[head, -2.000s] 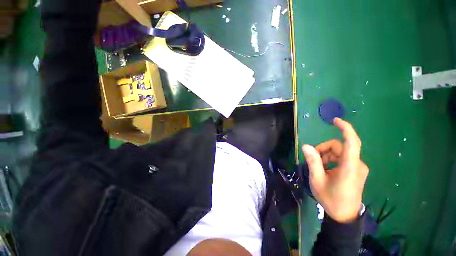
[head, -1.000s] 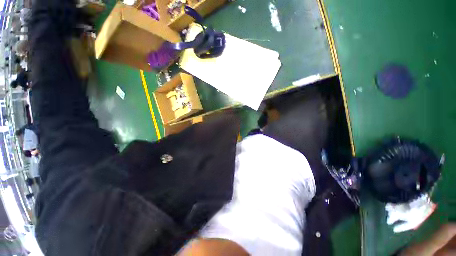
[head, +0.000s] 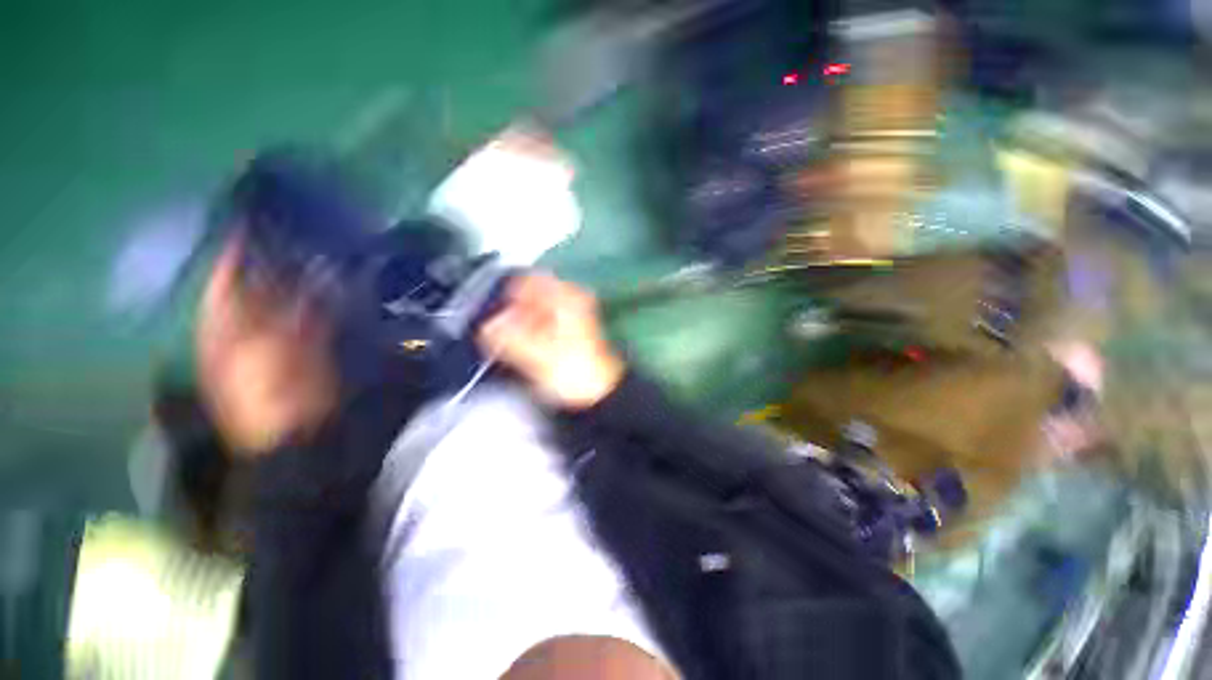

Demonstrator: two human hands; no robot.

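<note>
The view is strongly blurred. A dark navy fan unit (head: 312,219) is held in front of my chest, its rounded head to the left and its clip base (head: 445,286) to the right. My left hand (head: 266,352) is on the near left side of the head, fingers blurred against it. My right hand (head: 552,339) is closed at the base end. A white glove or cloth (head: 512,199) lies just beyond the fan on the green bench (head: 173,80). The flat blue disc (head: 157,255) lies left of the fan.
A brown carton (head: 917,412) with dark fan parts at its near edge stands to the right. Another person's hand (head: 1077,385) shows beyond it. A blurred pale sheet (head: 153,604) is at the lower left. Dark and tan items blur together at the upper right.
The view has swung right, bringing the carton in. The fan, earlier on the bench by the white cloth, is now between both hands. My left arm has come in from the far left.
</note>
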